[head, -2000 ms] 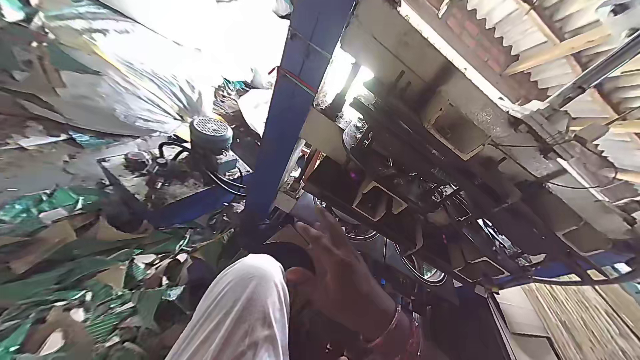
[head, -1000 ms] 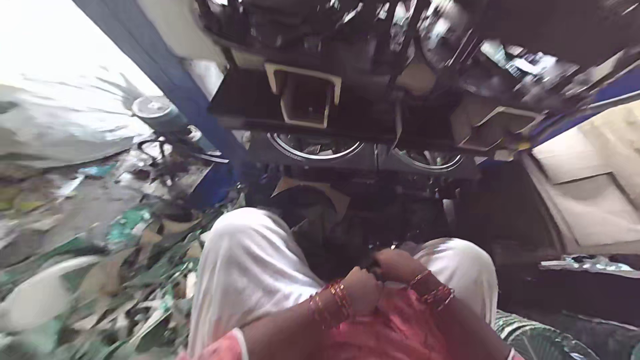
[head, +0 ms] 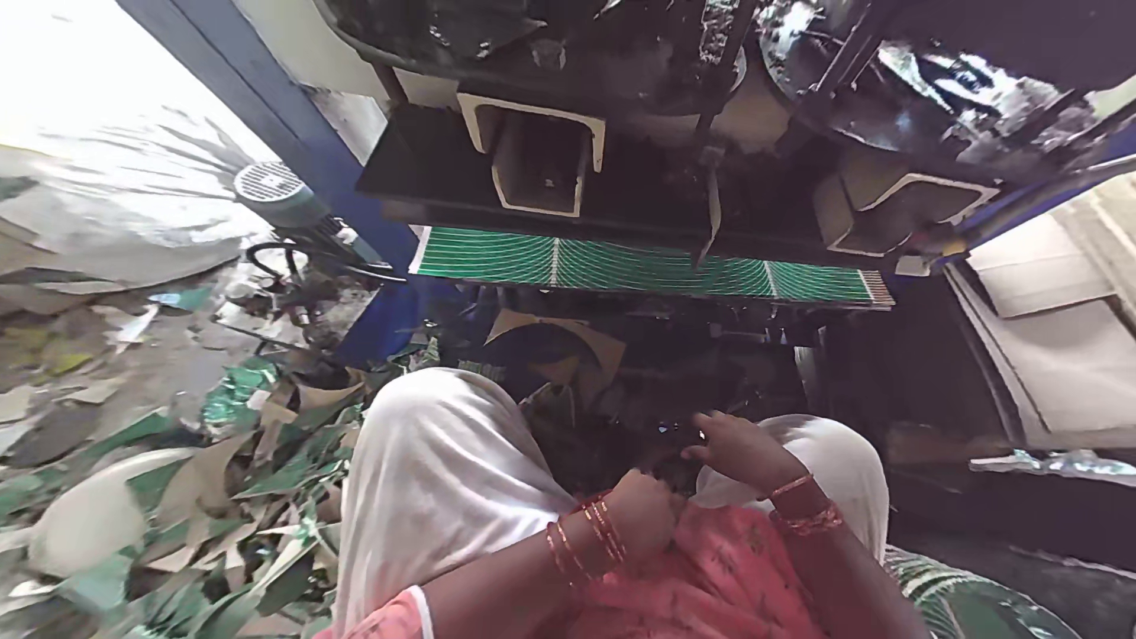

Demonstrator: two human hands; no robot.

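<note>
My left hand [head: 643, 515], with red and gold bangles on the wrist, lies low in front of my body against my red patterned garment [head: 719, 568]; its fingers are curled, and whether they hold cloth is hidden. To its right my right hand [head: 745, 453] hovers by my right knee [head: 834, 453], fingers partly spread and nothing seen in them. Beyond both knees, a green sheet strip with white curved lines [head: 657, 264] spans the dark machine's lower opening. Above it stand channel-shaped metal brackets [head: 541, 169].
Green and brown sheet offcuts [head: 257, 497] are heaped at the left, below an electric motor [head: 275, 191] and a blue machine post [head: 293, 115]. Brown sheets [head: 1047, 355] are at the right. Round green patterned pieces [head: 967, 595] lie beside me at lower right.
The green strip now shows in the machine opening, where round rims showed one second ago. My hands, together then, are now apart, with the right one farther forward.
</note>
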